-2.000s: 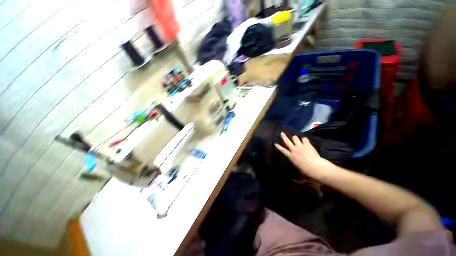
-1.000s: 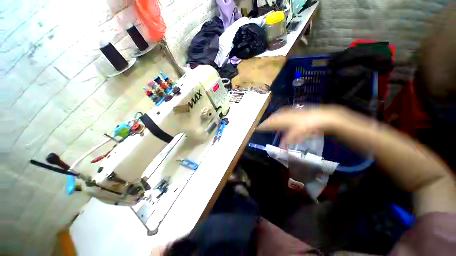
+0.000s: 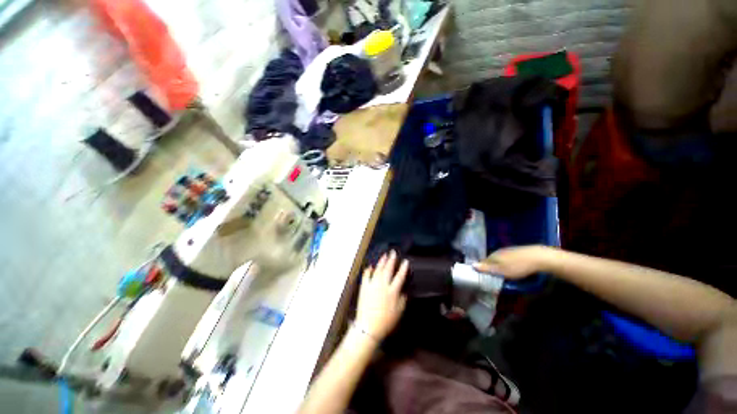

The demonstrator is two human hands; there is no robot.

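Note:
A dark garment (image 3: pixel 428 276) lies over the lap beside the table, with a smooth folded part in front. My left hand (image 3: pixel 381 297) rests on its left part, fingers spread, gripping nothing visible. My right hand (image 3: pixel 515 263) has its fingers closed on the edge of a white strip-like piece (image 3: pixel 475 279) that touches the dark cloth. Crumpled white, see-through material (image 3: pixel 482 311) hangs below it. Blur hides the fingertips and the exact nature of the white piece.
A sewing machine (image 3: pixel 234 234) stands on the white table (image 3: pixel 343 242) at left. A blue basket (image 3: pixel 552 218) holds dark cloth (image 3: pixel 505 129) and a blue-capped bottle (image 3: pixel 435 139). A jar (image 3: pixel 381 55) and cloths lie at the far end. A person's bare limb (image 3: pixel 671 81) shows upper right.
My left hand has come into view on the dark garment. My right hand has moved from above the basket's near side to the white piece. The view has shifted, moving the machine left and down.

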